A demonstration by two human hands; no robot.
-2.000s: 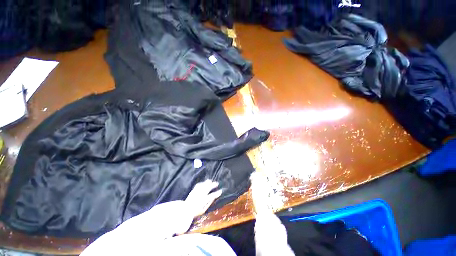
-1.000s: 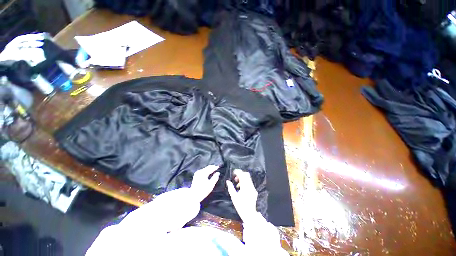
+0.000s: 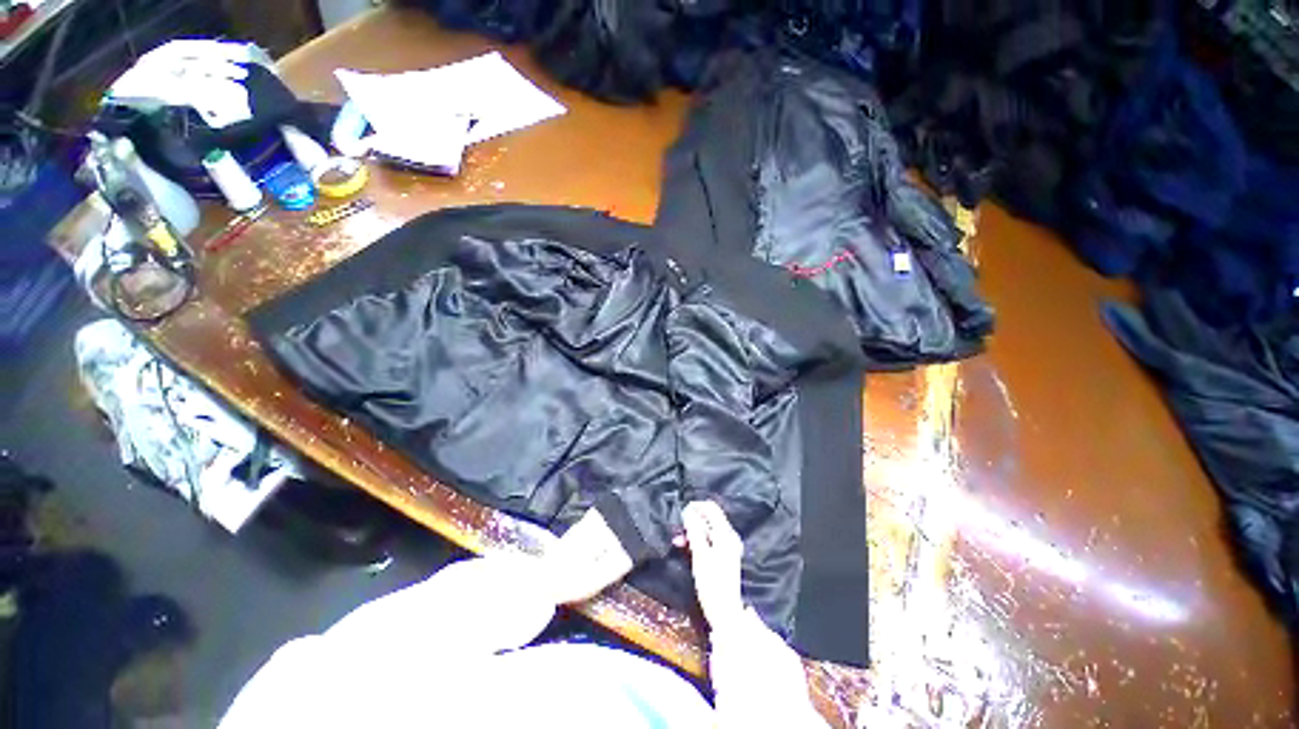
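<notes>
A black garment [image 3: 499, 392] lies inside out along the near table edge, its shiny wrinkled lining facing up within a wide matte black band [image 3: 833, 513]. My left hand [image 3: 587, 556] is at its near edge, with the fingers hidden under or inside a dark strip of cloth. My right hand [image 3: 712, 548] is just right of it, fingertips together on the lining, seemingly pinching the cloth. A second black piece [image 3: 841, 214] with red thread and a white label lies beyond, touching the first.
White papers [image 3: 499, 100], yellow tape [image 3: 339, 177], a white spool [image 3: 231, 182] and a spray bottle [image 3: 150, 185] are at the far left. Dark heaps [image 3: 1154, 157] line the back. Grey-black cloth [image 3: 1211, 385] lies at right. Pale cloth [image 3: 178, 427] hangs below the left edge.
The view has swung left. The sleeve that stretched right over the band no longer sticks out. My left hand has gone under dark cloth; my right hand has come onto the lining.
</notes>
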